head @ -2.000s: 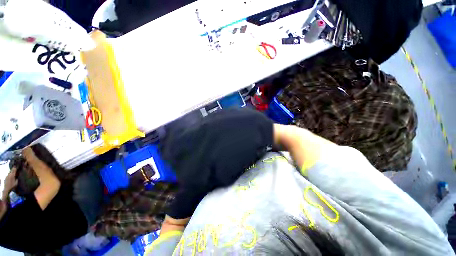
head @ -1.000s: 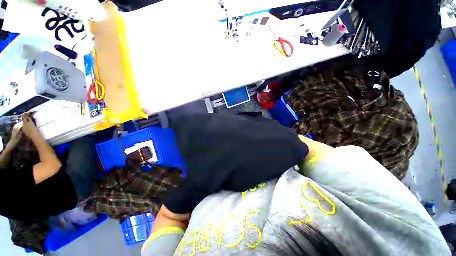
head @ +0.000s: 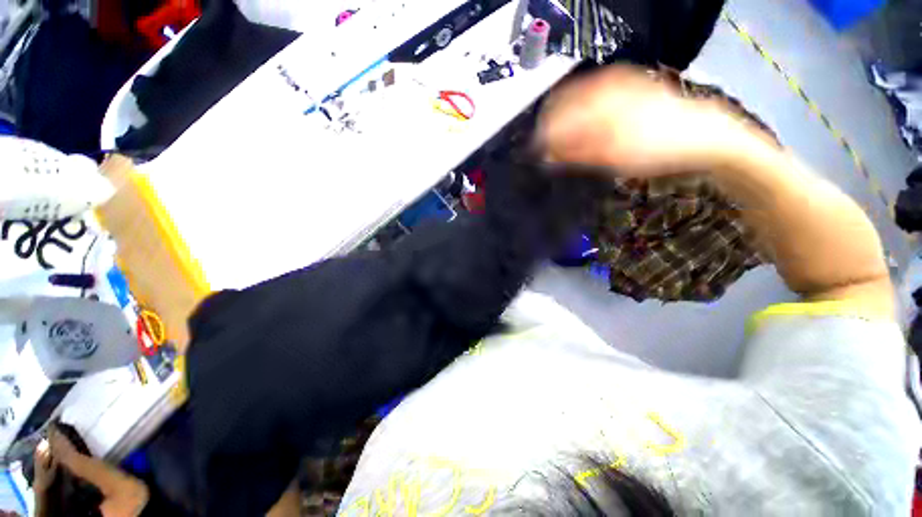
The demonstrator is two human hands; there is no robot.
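The black garment (head: 334,343) stretches from below my right hand down to the lower left, across the table's front edge. My right hand (head: 586,126) is raised beyond the table's front right edge, strongly blurred, gripping the upper end of the black garment. My left hand is hidden by the cloth; only a bit of skin of that arm shows at the bottom edge. The garment's seams cannot be made out.
Scissors (head: 455,104) and a thread cone (head: 536,43) lie on the white table (head: 273,172). Brown plaid cloth (head: 677,232) is heaped beside the table. Another person's arms (head: 96,475) are at lower left, near a neighbouring machine (head: 71,338).
My right hand has come out from behind the garment, up and forward, pulling cloth with it. The garment now reaches further left and is drawn out longer. The view has turned.
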